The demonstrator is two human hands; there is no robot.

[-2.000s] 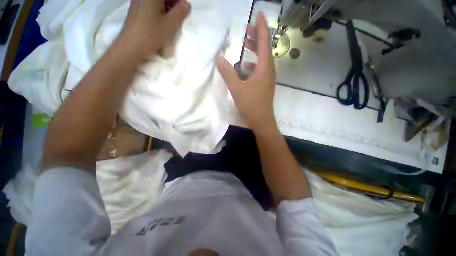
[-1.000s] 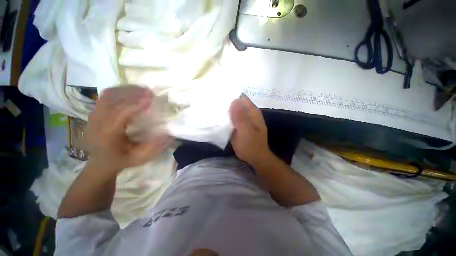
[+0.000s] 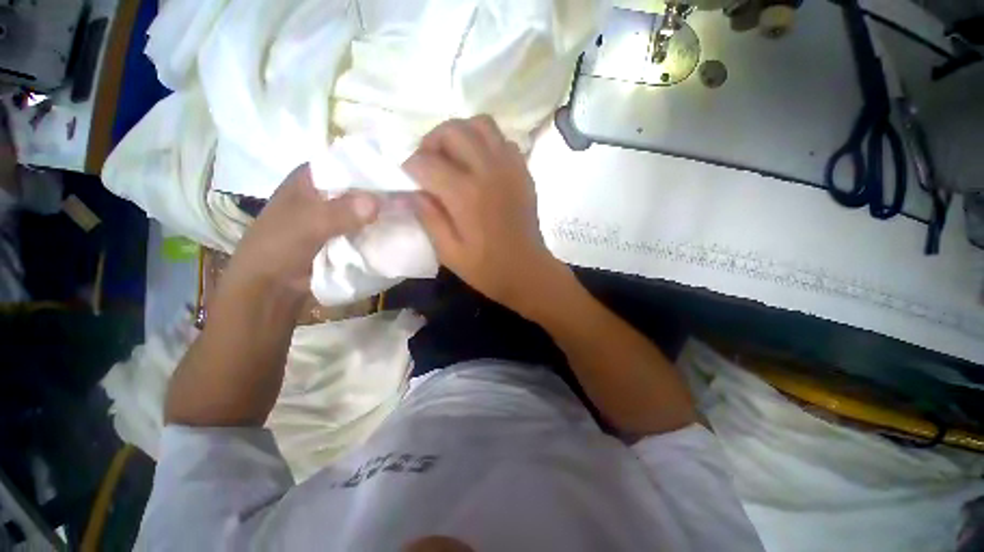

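A large white garment (image 3: 270, 76) is heaped on the table left of the sewing machine's needle area. My left hand (image 3: 297, 232) and my right hand (image 3: 475, 210) hold a bunched part of this white cloth between them, above the table's front edge. The fingers of both hands are closed on the cloth and partly hidden by its folds. The presser foot and needle (image 3: 669, 27) stand under the lamp, with no cloth under them that I can see.
Black-handled shears (image 3: 869, 151) and a slim metal tool (image 3: 917, 162) lie right of the needle plate (image 3: 680, 59). A printed ruler (image 3: 734, 253) runs along the table's front edge. White garments (image 3: 356, 377) lie below the table, at left and right. A yellow bar (image 3: 852, 399) shows at lower right.
My right hand has moved left from the cloth's right side to meet my left hand. The cloth between them is now bunched closer together. The camera view has shifted slightly.
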